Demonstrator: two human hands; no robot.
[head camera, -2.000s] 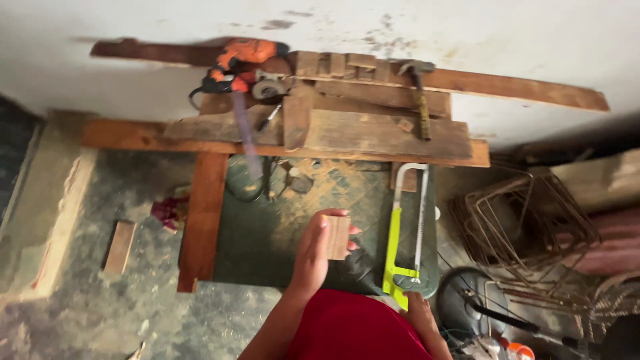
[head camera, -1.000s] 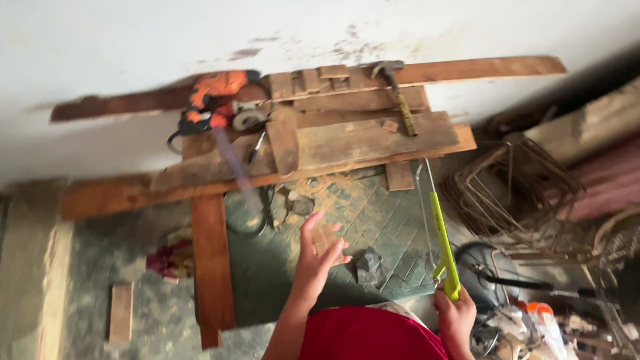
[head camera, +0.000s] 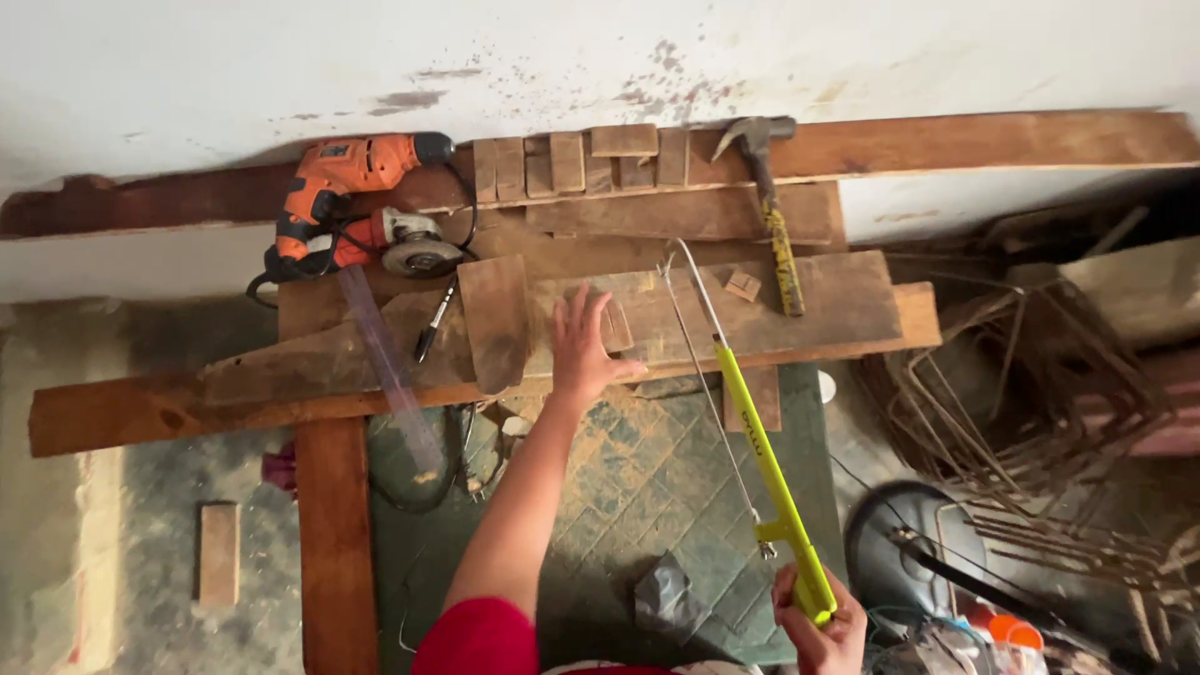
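Observation:
My left hand reaches over the near edge of the stacked wooden boards, fingers spread, beside a small wooden block lying on the top board. Whether the fingertips touch the block cannot be told. At the lower right my right hand is closed round the handle of a yellow-green hacksaw, whose frame points up and away, its front end over the boards. A claw hammer and a small square wood piece lie to the right of the block.
An orange power drill, an angle grinder and a black marker lie at the left. Small wood blocks line the back plank. Below is a green surface with sawdust; bent metal rods stand at the right.
My left hand, holding a wood block over the green surface earlier, has moved forward to the boards and its fingers have spread. The hacksaw in my right hand has swung forward over the boards' edge.

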